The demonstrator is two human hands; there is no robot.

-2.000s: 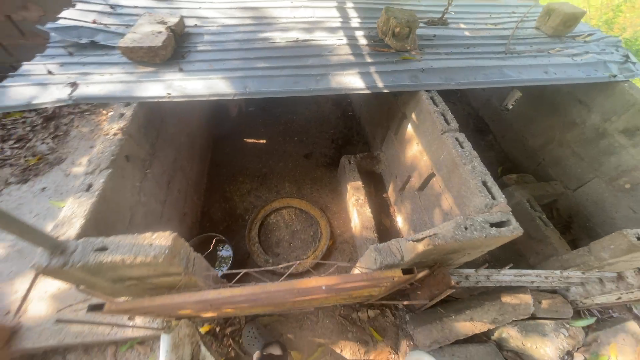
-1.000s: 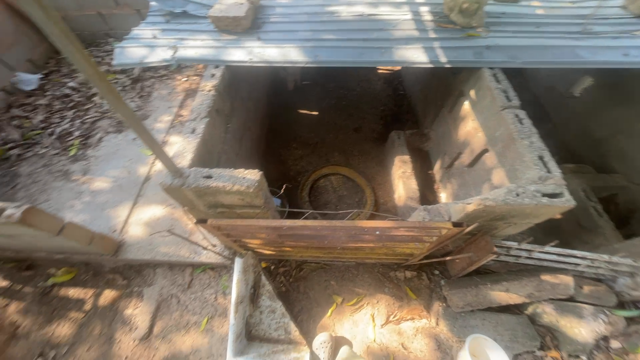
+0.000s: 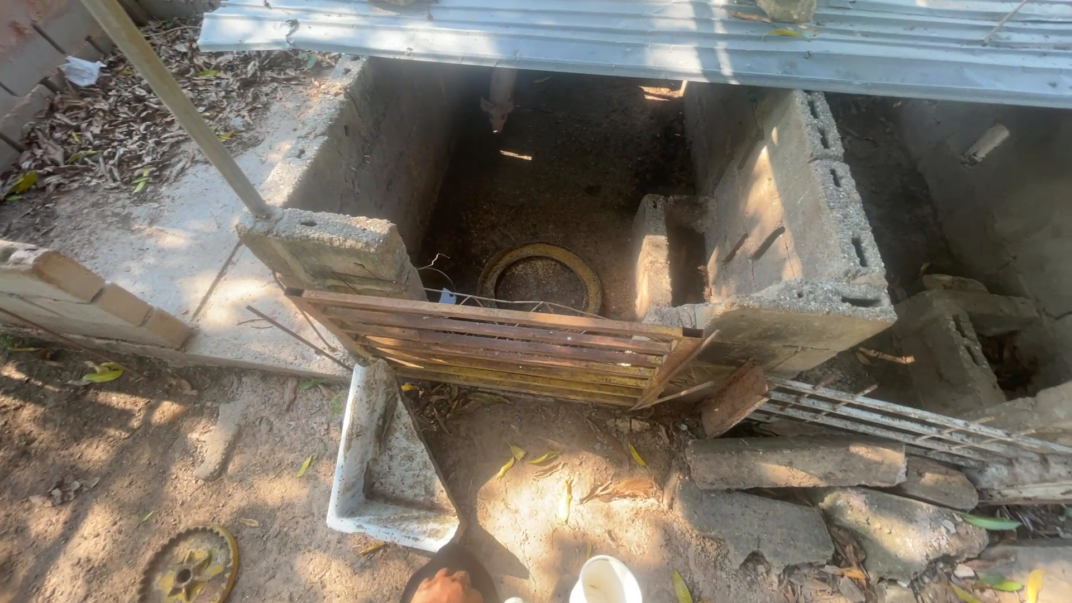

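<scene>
At the bottom edge, what appears to be my left hand (image 3: 448, 588) is over or inside a dark round bowl (image 3: 416, 579); its grip is unclear and the frame cuts it off. My right hand is out of view. A white plastic container (image 3: 605, 581) stands open-topped to the right of the bowl. Just above the hand lies a dirty white rectangular basin (image 3: 408, 477). Beyond it, a rusty slatted metal gate (image 3: 502, 343) leans across the front of a block-walled pen. Inside the pen are a round yellowish trough (image 3: 595, 285) and, under the roof edge, what looks like a pig (image 3: 498, 102).
Corrugated metal sheets (image 3: 586, 38) cover the pen's back. A pole (image 3: 180, 113) rises at the left wall. Broken concrete slabs (image 3: 796, 462) and a metal grille (image 3: 888, 412) lie at right. A yellow wheel (image 3: 191, 565) is on the ground at lower left.
The view has shifted left and down. The hand and the bowl now show at the bottom edge. The pig-like animal now shows at the back of the pen.
</scene>
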